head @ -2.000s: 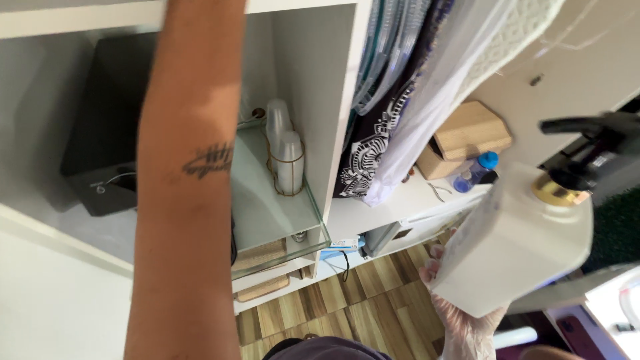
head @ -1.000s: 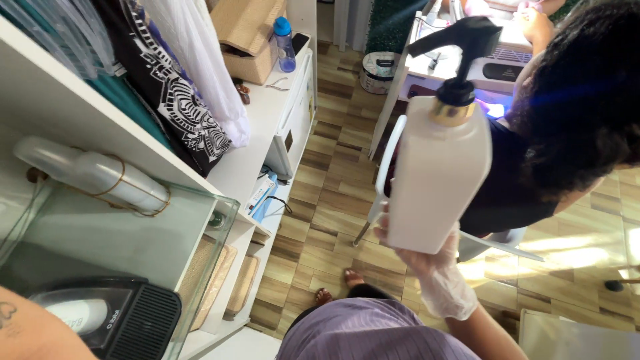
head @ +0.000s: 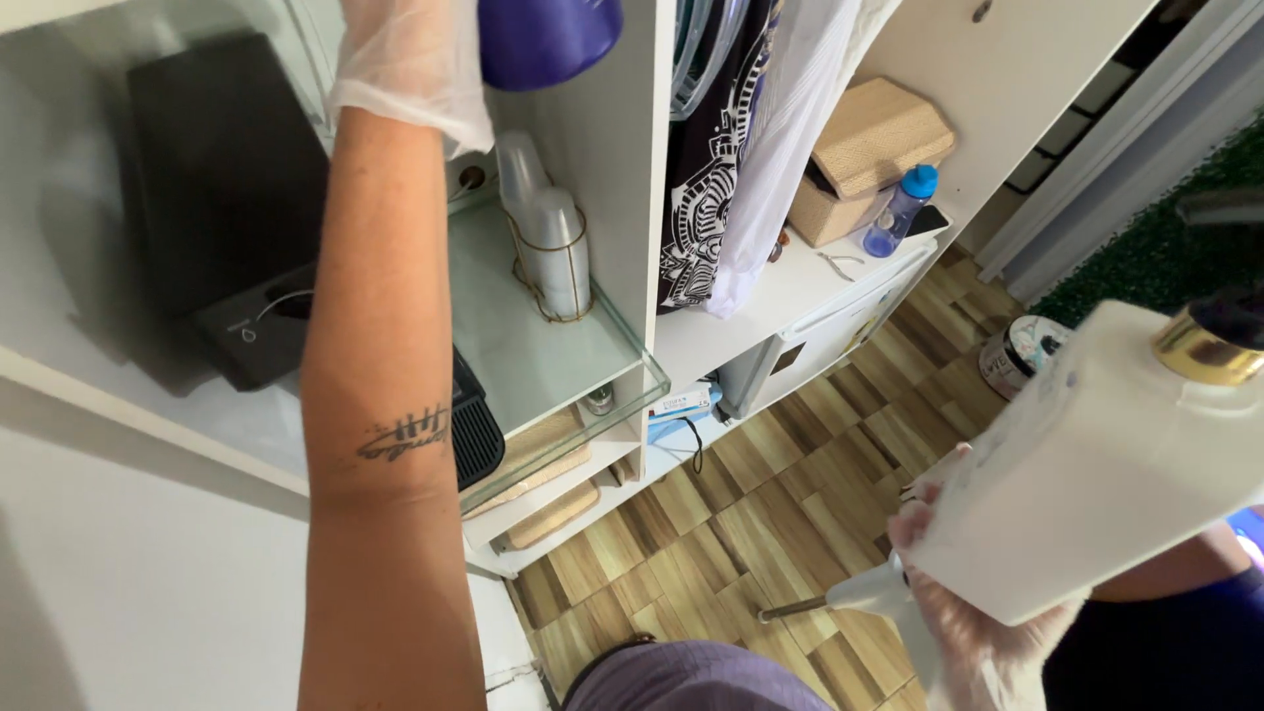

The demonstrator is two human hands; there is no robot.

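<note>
My right hand (head: 978, 602), in a translucent glove, holds a white square pump bottle (head: 1096, 454) with a gold collar and black pump head, tilted, from its base. My left hand (head: 410, 59), gloved too, reaches up to the top edge, and its fingers lie outside the view. Just right of that glove is the rounded end of a purple container (head: 548, 39); whether the hand holds it cannot be told. Below, clear plastic cups (head: 558, 252) stand in a wire holder on a glass shelf (head: 553, 365). A black coffee machine (head: 227, 197) is partly behind my left forearm.
A white cabinet surrounds the shelf. On the white counter (head: 731, 336) stand a woven box (head: 879, 148), a blue-capped bottle (head: 899, 212), metal nippers (head: 841, 263) and a phone (head: 928, 220). Clothes (head: 711, 188) hang above. A bin (head: 1017, 355) stands on the floor; part of a person shows at lower right.
The view has swung back toward the cabinet. My left arm, mostly out of view one second ago, now reaches up, and a purple container shows beside its glove. The pump bottle is still in my right hand.
</note>
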